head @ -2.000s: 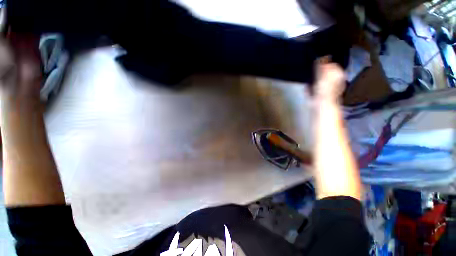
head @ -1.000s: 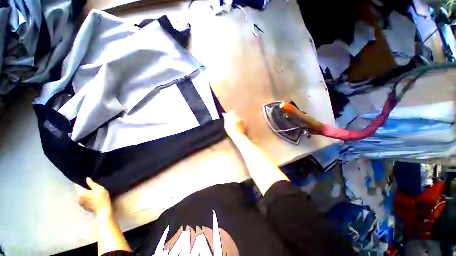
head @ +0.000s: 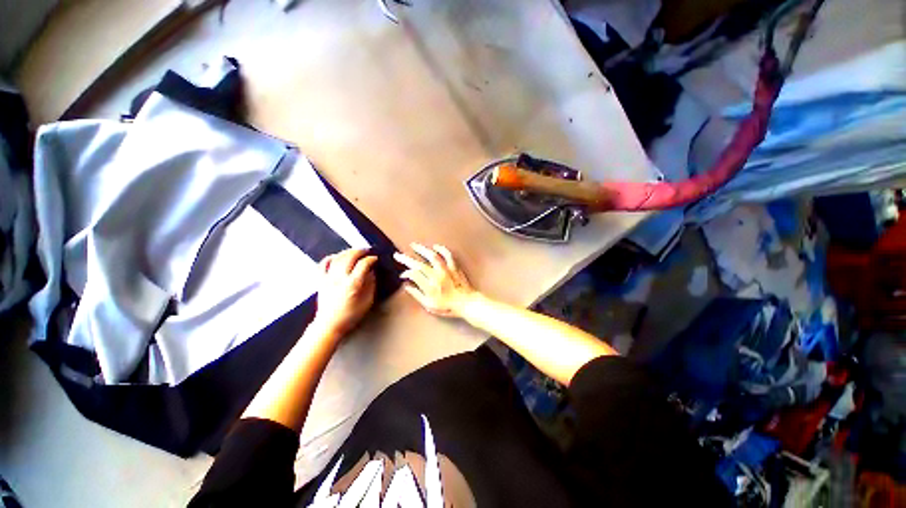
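A garment piece (head: pixel 238 258), pale grey-white inside with a wide black fabric edge (head: pixel 228 372), lies spread on the pressing table. A black strip crosses its pale inside near the right end. My left hand (head: pixel 348 288) lies on the black edge near its right corner, fingers bent on the cloth. My right hand (head: pixel 434 282) is just right of it, fingers spread, fingertips at the corner of the black edge. The steam iron (head: pixel 527 198) with its orange-brown handle stands on the table right of the garment, not held.
The pink-red hose sleeve (head: pixel 685 189) runs from the iron to the upper right. The pale table (head: pixel 417 129) ends at a right edge. Stacked pale blue-white material (head: pixel 825 129) lies beyond it, with cloth scraps (head: pixel 735 347) below. Dark and grey cloth shows at the far left.
My left hand has moved from the left part of the black edge to its right corner, beside my right hand. The view has shifted, and the garment lies more to the left in it.
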